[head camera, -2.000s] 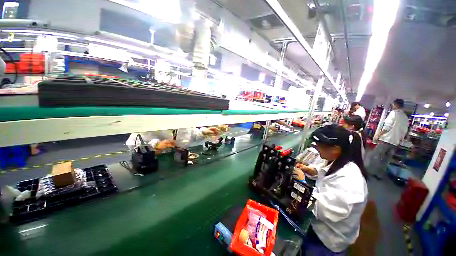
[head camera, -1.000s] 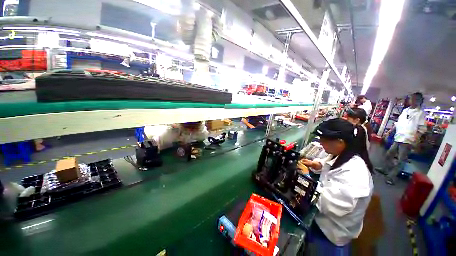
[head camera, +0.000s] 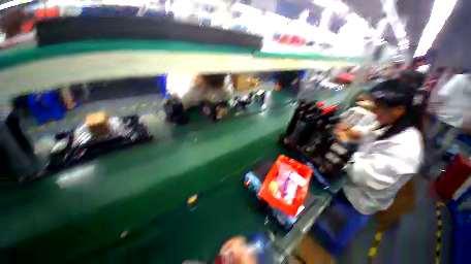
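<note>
My right hand (head camera: 237, 250) shows at the bottom edge, blurred and partly cut off. A blurred blue and whitish thing (head camera: 258, 241) is beside its right side; I cannot tell whether the hand holds it. A small pale sliver (head camera: 193, 262) lies at the bottom edge to the left; I cannot tell whether it is part of my left hand. A small tan scrap (head camera: 192, 199) lies on the dark green surface ahead of the hand.
A red-orange basket (head camera: 287, 185) with bags stands over a blue box (head camera: 252, 181). A person in white (head camera: 387, 160) works at black racks (head camera: 315, 134) on the right. Across the line are a black tray (head camera: 88, 149) with a small carton (head camera: 97, 124) and an overhead shelf (head camera: 155, 64).
The view has tilted down and blurred. The basket, tray and shelf sit higher in the picture. My right hand now shows at the bottom edge, and the tan scrap is fully in view.
</note>
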